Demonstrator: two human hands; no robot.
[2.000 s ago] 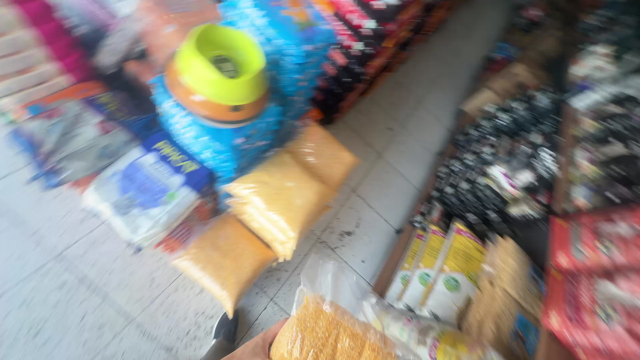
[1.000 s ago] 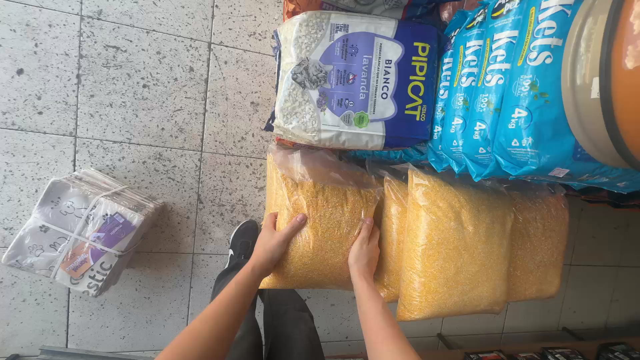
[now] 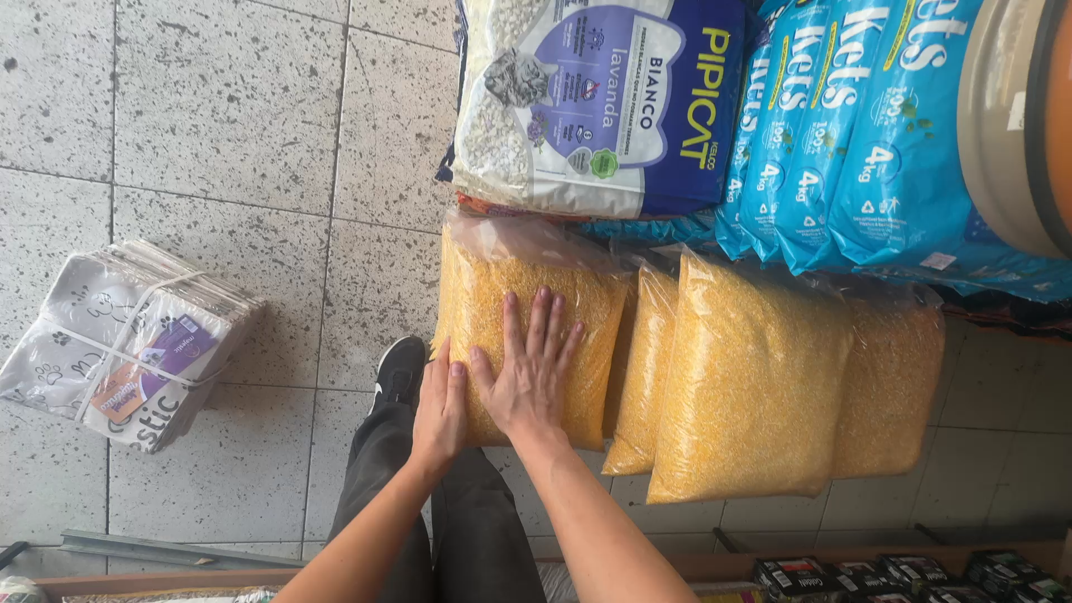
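Several clear plastic bags of yellow grain stand in a row on the tiled floor. My left hand point(image 3: 440, 410) rests along the near left edge of the leftmost grain bag point(image 3: 536, 260), its fingers together. Flat on that bag's face lies my right hand point(image 3: 532, 364), fingers spread. Neither hand is closed around the bag. To the right, a narrower grain bag point(image 3: 645, 377) leans beside a large grain bag point(image 3: 754, 385), and a more orange grain bag point(image 3: 892, 385) is partly behind it.
Above the grain bags are a Pipicat cat litter bag point(image 3: 586, 109) and blue Kets bags point(image 3: 888, 151), with a round tan and orange container point(image 3: 1009, 126). A strapped stack of printed packages point(image 3: 134, 343) sits on the floor at left. A shelf with dark packs point(image 3: 854, 578) runs along the bottom.
A second ago my hands were on either side of the leftmost grain bag; now my right hand lies flat on its face. Two seconds ago that place beside the row held no bag.
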